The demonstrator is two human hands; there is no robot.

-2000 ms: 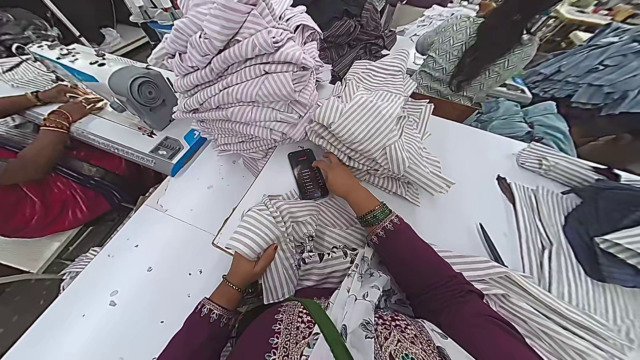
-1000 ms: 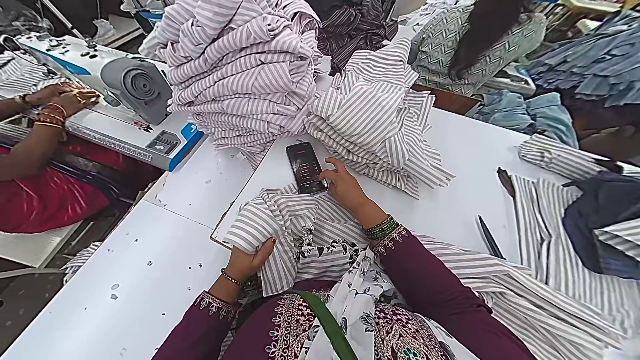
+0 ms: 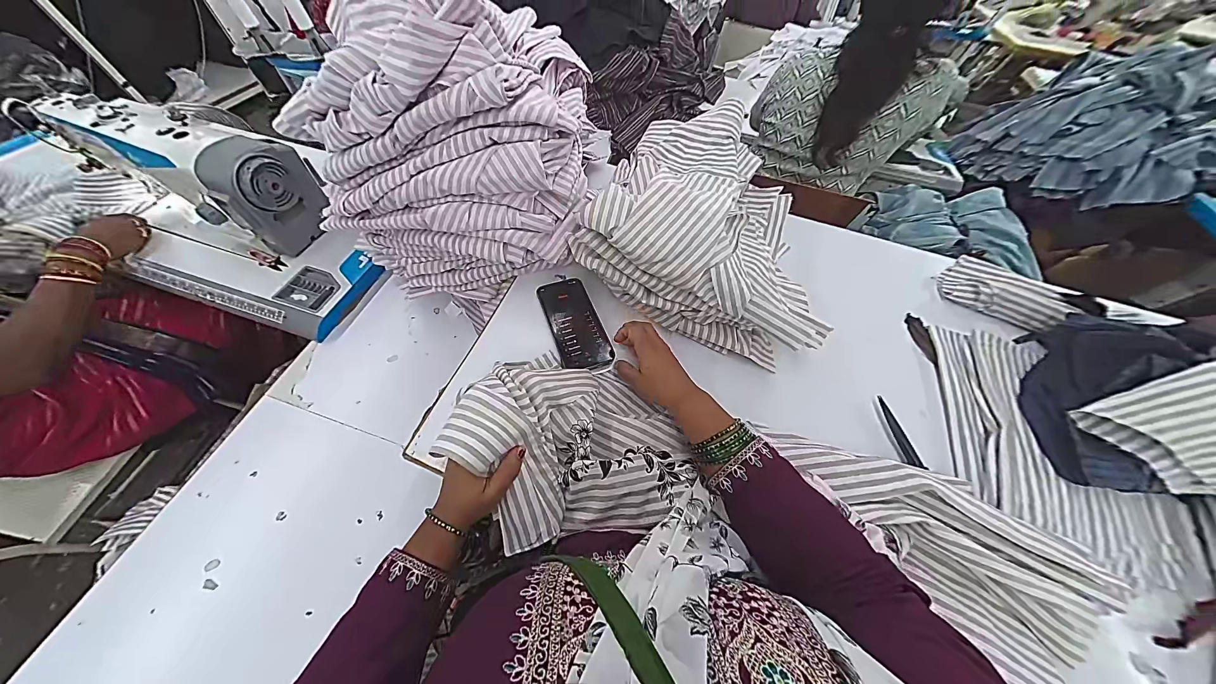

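My left hand (image 3: 478,494) holds the rolled end of a grey-and-white striped garment (image 3: 484,418), thumb on top and the other fingers hidden beneath the cloth. A smartphone (image 3: 576,325) with its screen lit lies on the white table just beyond that garment. Beside the phone's lower right corner is my right hand (image 3: 655,366), its fingers bent; whether they pinch the cloth edge there is not clear. Folded grey-striped pieces (image 3: 684,228) are piled beyond my right hand. To their left rises a tall stack of pink-striped cloth (image 3: 456,152).
A dark pointed tool, perhaps scissors (image 3: 898,432), lies right of my right forearm. Striped and navy garments (image 3: 1092,399) spread over the right side. A sewing machine (image 3: 256,190) and a co-worker's hand (image 3: 114,236) are at left. Another person sits beyond the table.
My right hand was touching the phone in the earlier frames; now it is lower, at the phone's bottom right corner. My left hand stays on the striped garment.
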